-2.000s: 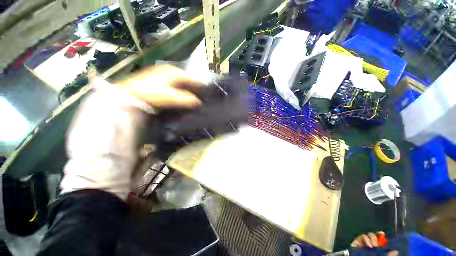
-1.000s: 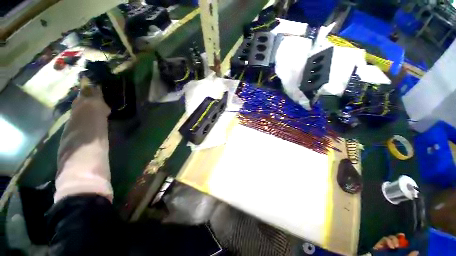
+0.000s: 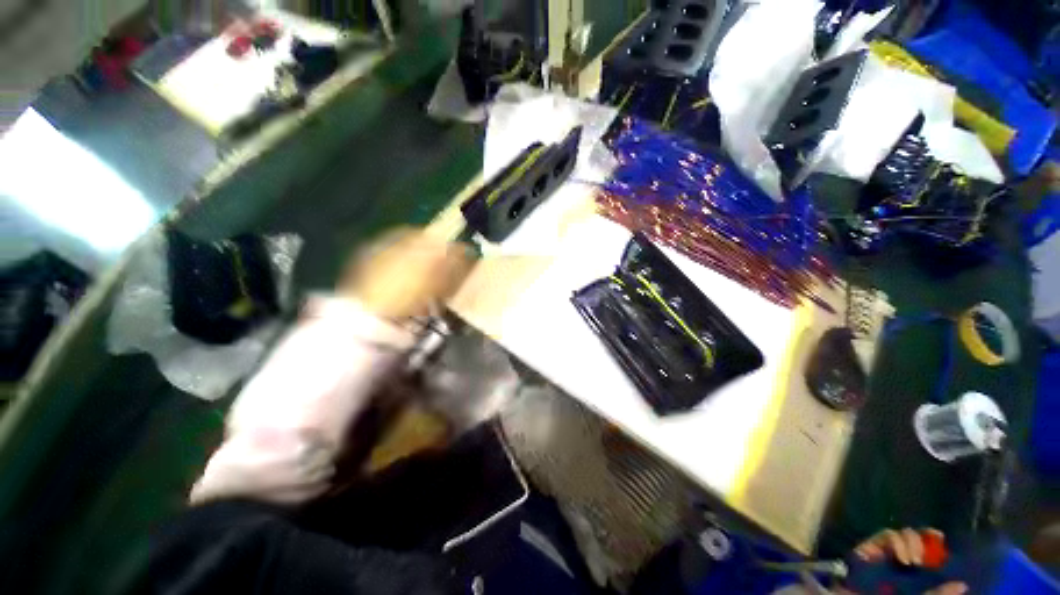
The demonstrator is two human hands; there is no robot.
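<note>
A black glossy socket panel (image 3: 668,325) lies open side up on the white work mat (image 3: 558,337), with a yellow wire along it. My left hand (image 3: 407,273) is blurred at the mat's left edge, left of the panel and apart from it; its fingers are unclear. My right hand (image 3: 907,549) is at the bottom right, partly cut off, closed around the soldering gun (image 3: 933,549), whose orange-red part shows; its metal nose points left. Blue wires (image 3: 721,186) and brown wires (image 3: 709,241) lie in a pile beyond the mat.
Another panel (image 3: 529,192) stands tilted on white foam beyond the mat's left corner. One more panel (image 3: 221,285) lies on wrap at left. The coil stand (image 3: 860,308), dark dish (image 3: 836,370), solder spool (image 3: 959,425) and tape roll (image 3: 989,334) are right. More panels (image 3: 819,99) stand at the back.
My left hand has moved back from the far left bench towards the mat. A black panel now lies on the mat, which was bare one second ago. My right hand stays at the bottom right.
</note>
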